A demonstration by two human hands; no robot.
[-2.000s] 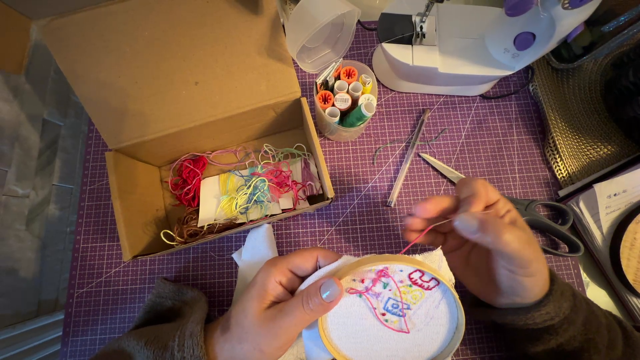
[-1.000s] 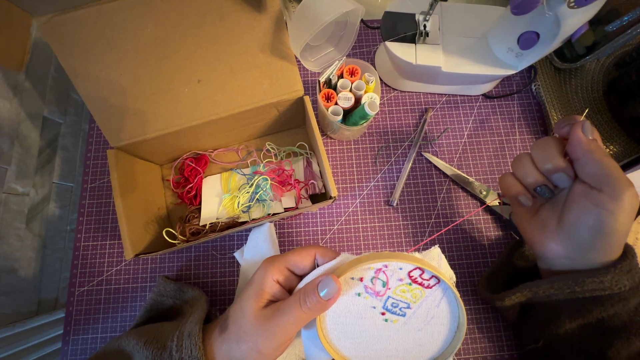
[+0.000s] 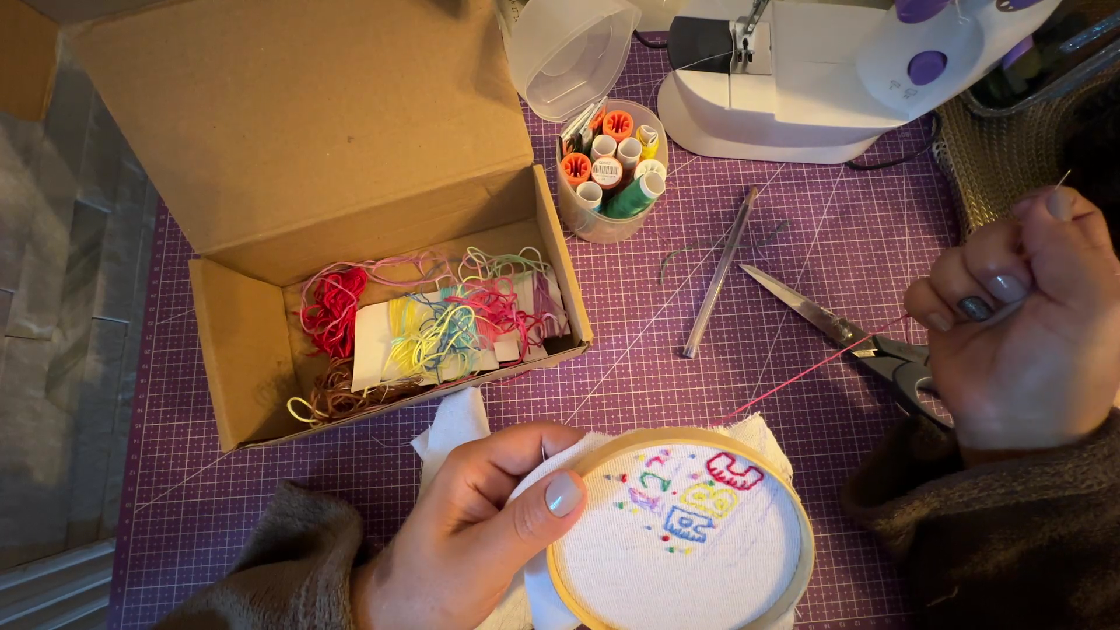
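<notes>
My left hand (image 3: 490,525) grips the left rim of a wooden embroidery hoop (image 3: 792,490), thumb on top. White cloth (image 3: 682,582) is stretched in the hoop, stitched with colourful letters, numbers and small dots. Raised at the right, my right hand (image 3: 1024,306) pinches a sewing needle (image 3: 1062,178) between thumb and finger. From that hand a taut pink thread (image 3: 814,367) runs down to the far edge of the hooped cloth. Below the thread and partly behind the hand lie scissors (image 3: 809,311) with dark handles.
An opened cardboard box (image 3: 214,350) holds tangled embroidery floss (image 3: 446,328). Behind it stands a plastic tub (image 3: 604,229) of thread spools. A clear pen-like tool (image 3: 719,280) lies on the purple cutting mat (image 3: 647,385). A white sewing machine (image 3: 787,114) is at the back right.
My right hand has moved from beside the hoop out to the right. The pink loops of thread seen on the cloth earlier are gone, and the thread now stretches beyond the hoop.
</notes>
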